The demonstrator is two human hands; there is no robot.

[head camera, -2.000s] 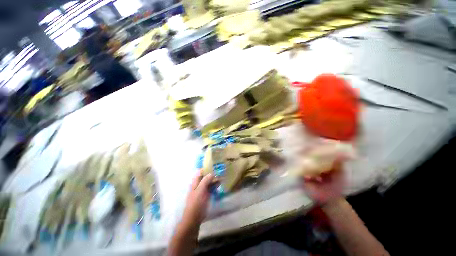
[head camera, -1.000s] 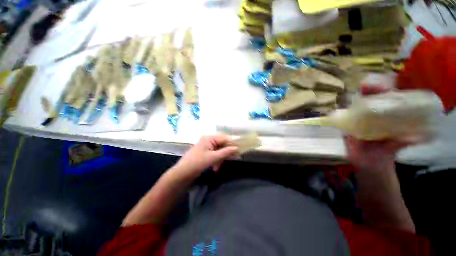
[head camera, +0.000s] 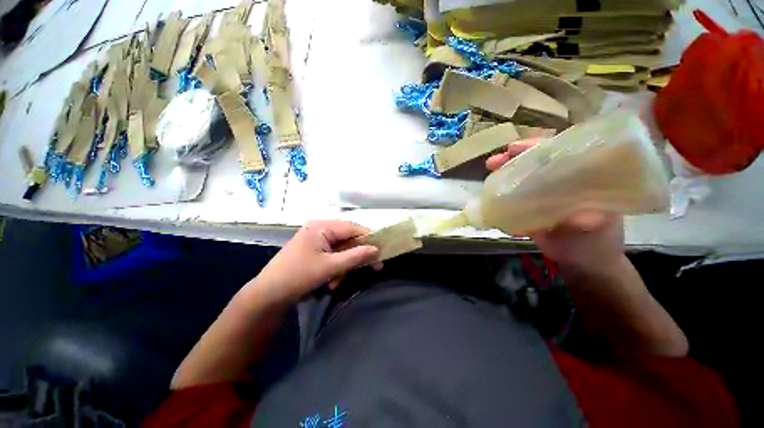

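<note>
My left hand (head camera: 322, 255) holds a tan strap tab (head camera: 394, 241) between thumb and fingers at the table's front edge; the tab's far end is hidden in the hand. My right hand (head camera: 586, 238) is wrapped around a translucent yellowish glue bottle (head camera: 578, 175), tilted on its side. The bottle's pale nozzle (head camera: 444, 222) points left, at the free end of the tab; whether it touches cannot be told. A loose pile of tan tabs (head camera: 477, 148) with blue hooks (head camera: 446, 126) lies behind the bottle.
Rows of tan tabs (head camera: 243, 129) with blue hooks lie at left around a white round item (head camera: 186, 125). Stacked bag panels (head camera: 620, 42) stand behind the right pile. A red bag (head camera: 716, 100) is at right. A blue crate (head camera: 105, 251) is below the table.
My view has turned down to the table edge. My left hand has left the right pile and now holds a tab. The bottle has come left, its nozzle now at the tab.
</note>
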